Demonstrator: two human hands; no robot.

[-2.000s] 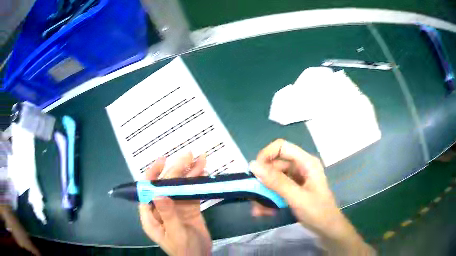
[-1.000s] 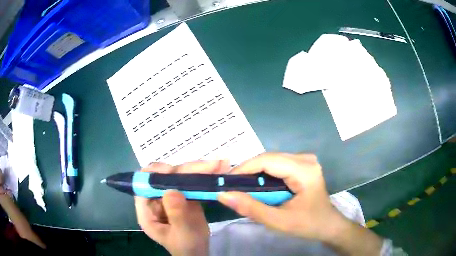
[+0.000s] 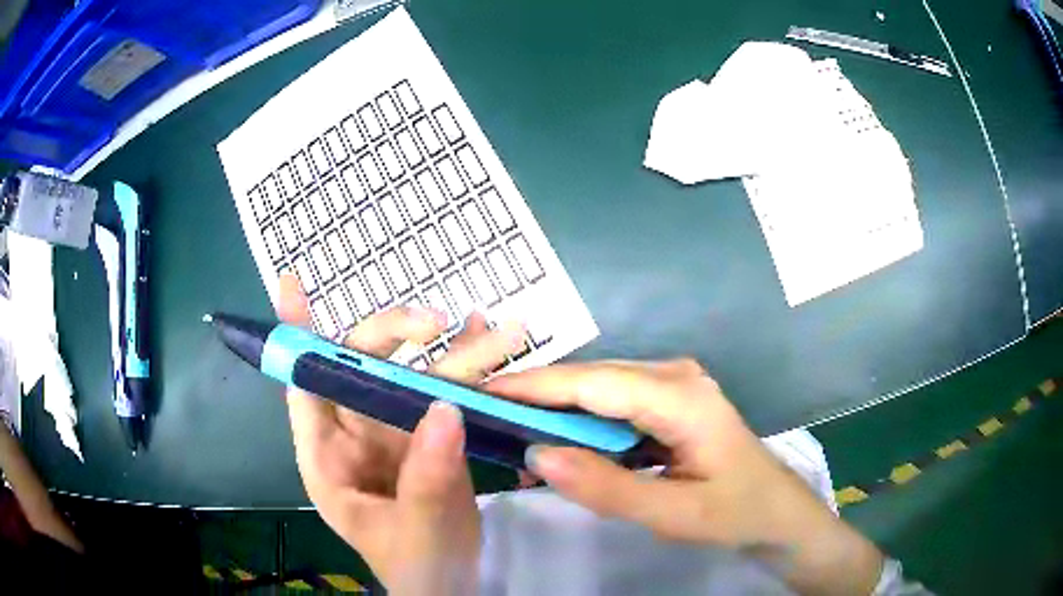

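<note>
A black and bright blue 3D printing pen (image 3: pixel 385 378) is held in both hands over the bench, its dark nose and pale tip pointing to the upper left. My left hand (image 3: pixel 391 454) holds the front half, thumb on the near side. My right hand (image 3: pixel 664 442) grips the rear end between thumb and fingers. A white label sheet (image 3: pixel 385 198) with rows of black-outlined rectangles lies behind the pen. Its lower part is hidden by my left hand.
Two pens (image 3: pixel 131 314) lie side by side at left, near a labelled bottle (image 3: pixel 53 210) and torn paper strips (image 3: pixel 41 338). A blue crate (image 3: pixel 152 64) stands upper left. White paper (image 3: pixel 804 151) and a slim blade tool (image 3: pixel 868 49) lie right. Another person's arm shows lower left.
The pen has turned, so its button strip no longer shows, and it now tilts with the nose higher. Both hands still hold it. The view has shifted, so bench items appear higher.
</note>
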